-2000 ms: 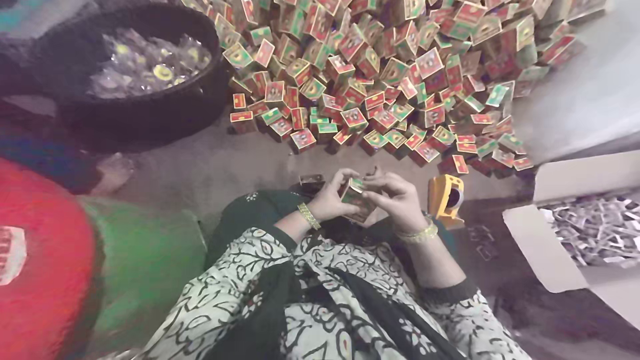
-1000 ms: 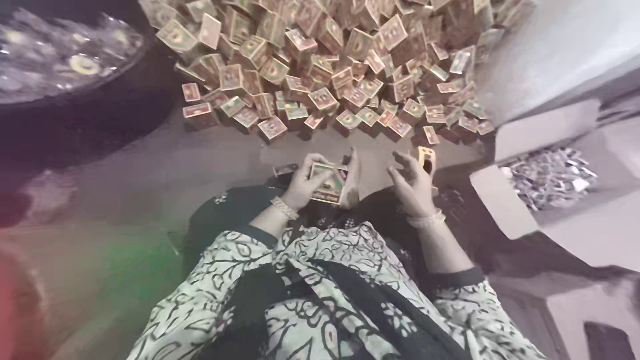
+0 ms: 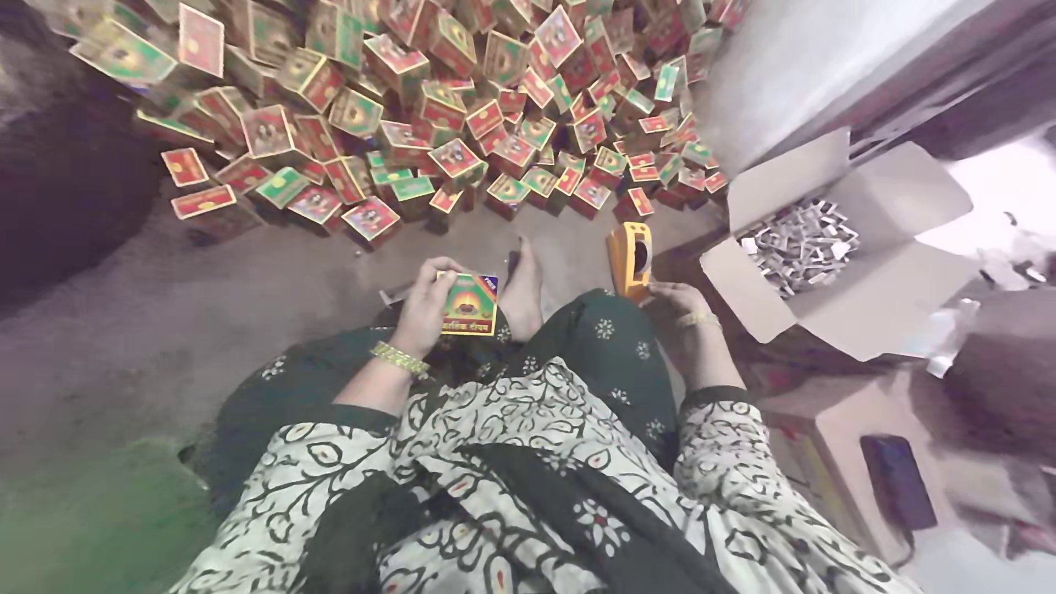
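Observation:
My left hand (image 3: 427,304) holds a small printed cardboard box (image 3: 469,304) by its left side, above my lap. The box is green, yellow and red, with a flame picture and writing facing up. On the right, my right hand (image 3: 678,299) is at the lower end of a yellow tape dispenser (image 3: 631,260) that stands on the floor by my knee. Its fingertips touch or nearly touch the dispenser; whether they grip it I cannot tell.
A large heap of similar printed boxes (image 3: 454,157) covers the floor ahead. To the right is an open carton (image 3: 755,285) full of small packets (image 3: 804,247). A dark phone (image 3: 899,481) lies on another carton (image 3: 850,421) at the lower right. My bare foot (image 3: 523,289) is between the hands.
My hands were together at the box two seconds ago. They have parted: the left keeps the box, and the right has moved right to the tape dispenser. The view has shifted right.

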